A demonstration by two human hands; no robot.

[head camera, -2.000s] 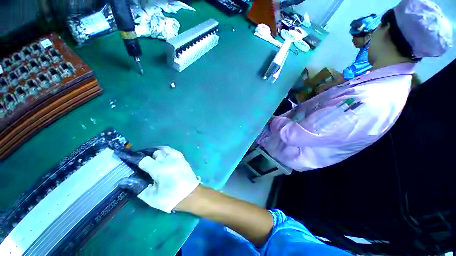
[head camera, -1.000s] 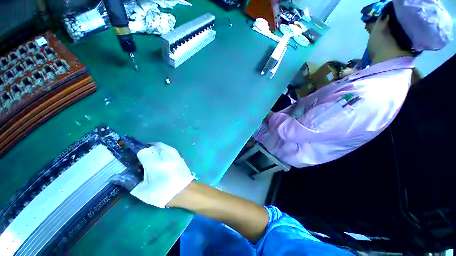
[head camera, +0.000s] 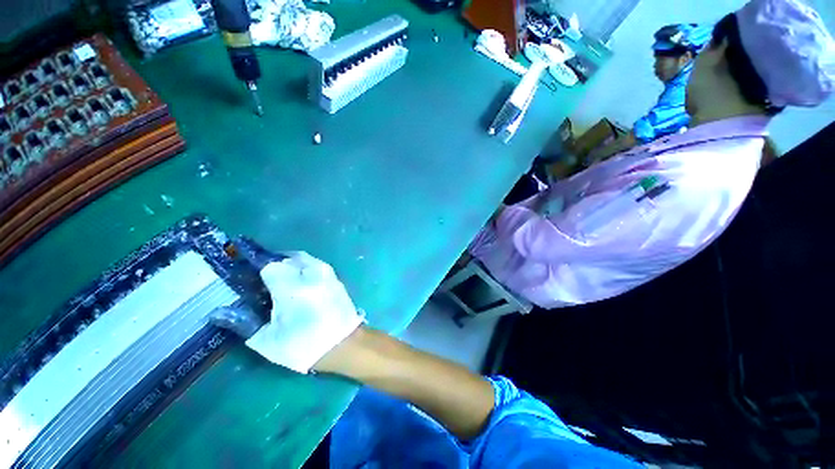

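A long silver-white heat sink lies in a dark assembly jig at the lower left. White lettering shows on the jig's near side, and a dark, speckled, slotted strip runs along its far side. The left ends of both are cut off by the picture's edge. My right hand, in a white glove with dark grey fingers, grips the right end of the jig, thumb on the near side and fingers on the far side. The fingertips are partly lost against the dark jig. My left hand is out of the picture.
An electric screwdriver hangs bit down beyond the jig. Orange-brown carriers are stacked at left. A finned heat sink, crumpled plastic and a white tool-like object lie farther back. A person in pink sits at right.
The view has shifted slightly. My right hand stays at the jig's right end, with its fingers slightly shifted. The person in pink has leaned a little, and a person in blue behind shows more clearly than one second ago.
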